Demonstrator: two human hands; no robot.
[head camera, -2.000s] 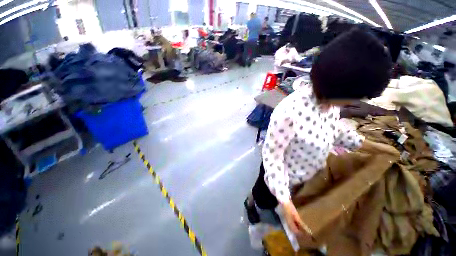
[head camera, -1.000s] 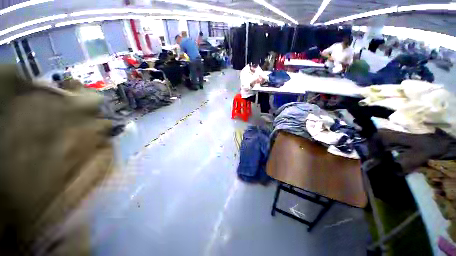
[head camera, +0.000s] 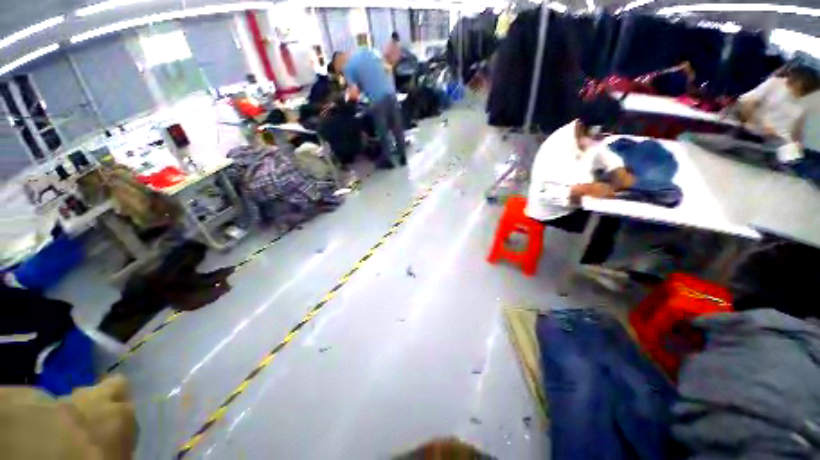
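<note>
A khaki cloth bundle or pile (head camera: 67, 422) fills the lower left corner, blurred and cut off by the frame's edge. A small brown patch (head camera: 445, 449) shows at the bottom edge near the middle, too little of it to name. Neither my left hand nor my right hand is in view. Whether a hand holds the khaki cloth cannot be seen.
Yellow-black tape (head camera: 310, 314) runs along the grey floor. Blue denim (head camera: 602, 386) and grey cloth (head camera: 751, 377) lie at lower right by red stools (head camera: 679, 314). A seated person (head camera: 557, 171) works at a white table; another (head camera: 373, 81) stands in the aisle. Dark cloth (head camera: 162, 287) lies left.
The view has turned and moved forward along the aisle. The polka-dot-sleeved person and brown table have left the picture. The large khaki mass at left now shows only in the lower left corner.
</note>
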